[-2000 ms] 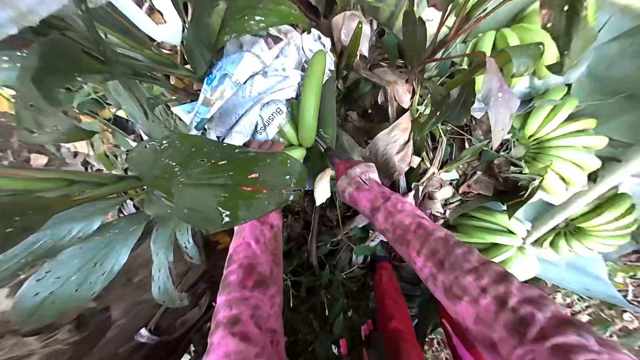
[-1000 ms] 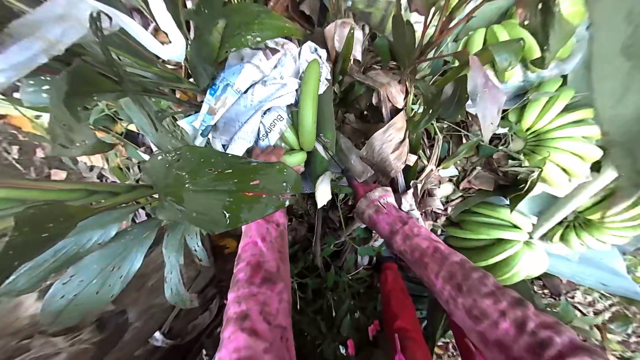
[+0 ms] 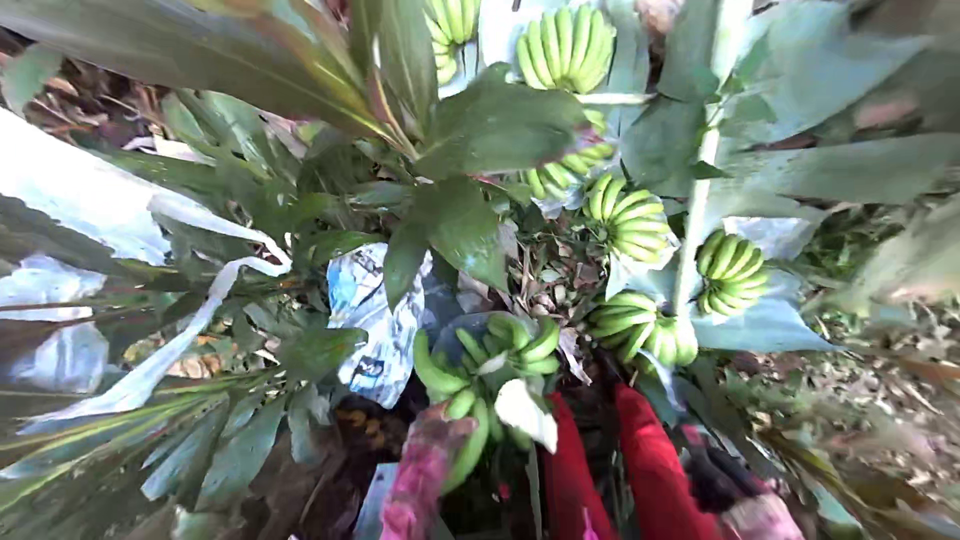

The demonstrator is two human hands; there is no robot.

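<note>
My left hand [image 3: 448, 429] grips a bunch of green bananas [image 3: 469, 356] low in the middle of the view. A pale torn piece [image 3: 527, 414] shows at the near side of this bunch. Crumpled printed newspaper [image 3: 379, 322] lies just left of the bananas. My right hand [image 3: 712, 469] is low on the right, apart from the bunch; it is dark and blurred, so what it holds cannot be told. My two red-clad legs [image 3: 581, 472] show between the hands.
Several hands of green bananas [image 3: 566, 49] lie on broad banana leaves [image 3: 765, 322] at the top and right. A pale leaf midrib [image 3: 697, 217] runs between them. Leafy plants [image 3: 457, 225] stand ahead, and white plastic sheeting [image 3: 75, 195] hangs at the left.
The view has shifted widely. My right hand, near the newspaper and bananas before, is now away at the lower right. The bunch in my left hand now shows many more bananas.
</note>
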